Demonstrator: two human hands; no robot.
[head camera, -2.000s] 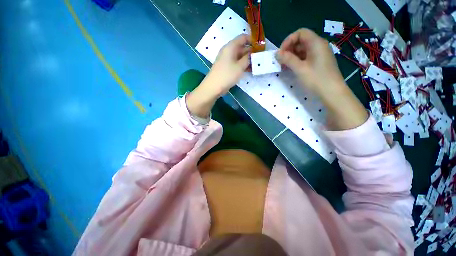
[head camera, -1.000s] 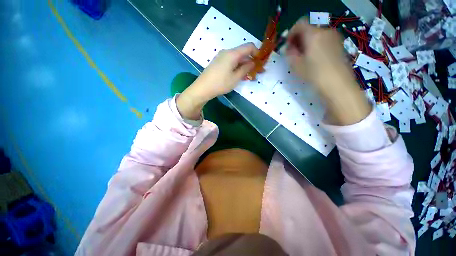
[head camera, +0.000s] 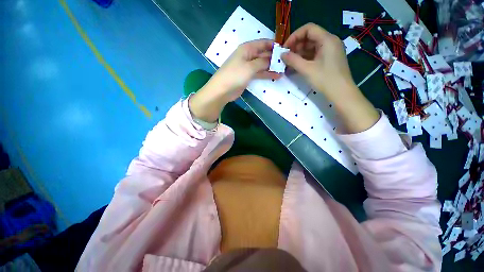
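Note:
A white pad (head camera: 278, 59) with one dark dot is pinched between my two hands, over the dotted sheet. My left hand (head camera: 241, 71) grips its left side. My right hand (head camera: 321, 61) has thumb and index finger at its right edge. An amber strip (head camera: 279, 24) with red lead wires (head camera: 287, 20) extends up from behind the pad; its lower end is hidden by the pad and fingers. The long white dotted sheet (head camera: 297, 109) lies slantwise on the green bench under both hands.
Wired white pieces (head camera: 406, 74) lie in a tangled pile at the right. Loose white pieces (head camera: 464, 212) are scattered at the far right. A clear plastic bag (head camera: 464, 34) is at the upper right. The bench edge (head camera: 265, 124) runs diagonally; blue floor (head camera: 79, 133) is at the left.
A second ago my right hand was raised, blurred and apart from the left, with the amber strip tilted and bare. Now both hands meet at a white pad and the strip points upward.

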